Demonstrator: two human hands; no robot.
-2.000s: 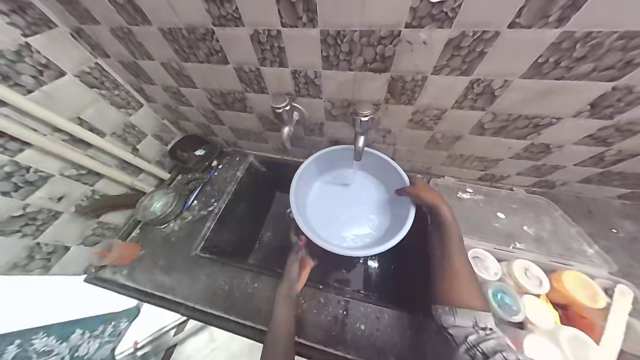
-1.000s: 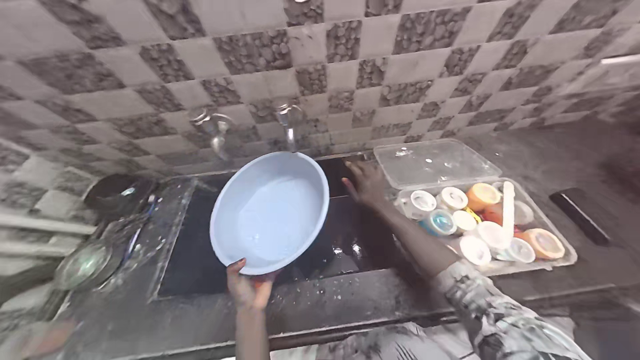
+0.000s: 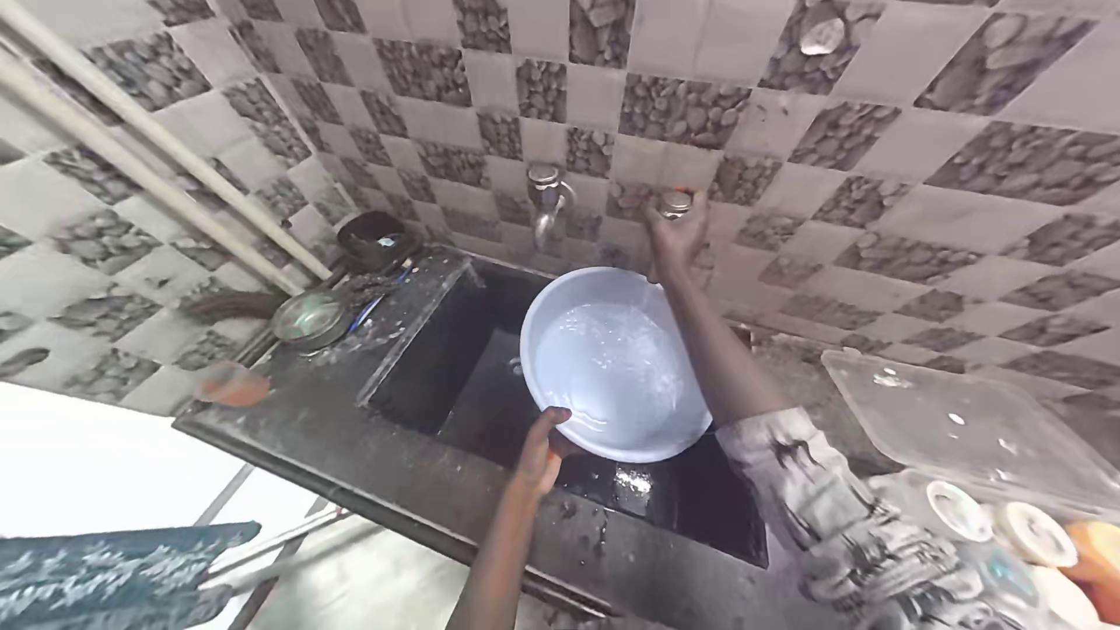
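A light blue plastic basin [image 3: 612, 376] with water in it is held over the dark sink [image 3: 490, 411]. My left hand [image 3: 544, 451] grips its near rim, thumb on top. My right hand [image 3: 678, 229] is closed around the knob of the right wall tap [image 3: 675, 203], and my right forearm passes over the basin's right edge. The tap's spout is hidden behind the hand and wrist. A second metal tap [image 3: 546, 206] is on the wall to the left, with no hand on it.
On the counter's left stand a glass bowl [image 3: 311, 319] and a black container [image 3: 376, 241]. An orange item [image 3: 234, 387] lies near the left edge. At right is a clear plastic lid [image 3: 962, 420] beside lidded tubs [image 3: 1032, 534]. Pipes [image 3: 157, 157] run along the left wall.
The basin was tilted in my left hand over the sink and is now more level beneath the right tap. My right hand has moved from the sink's far edge up to the tap knob.
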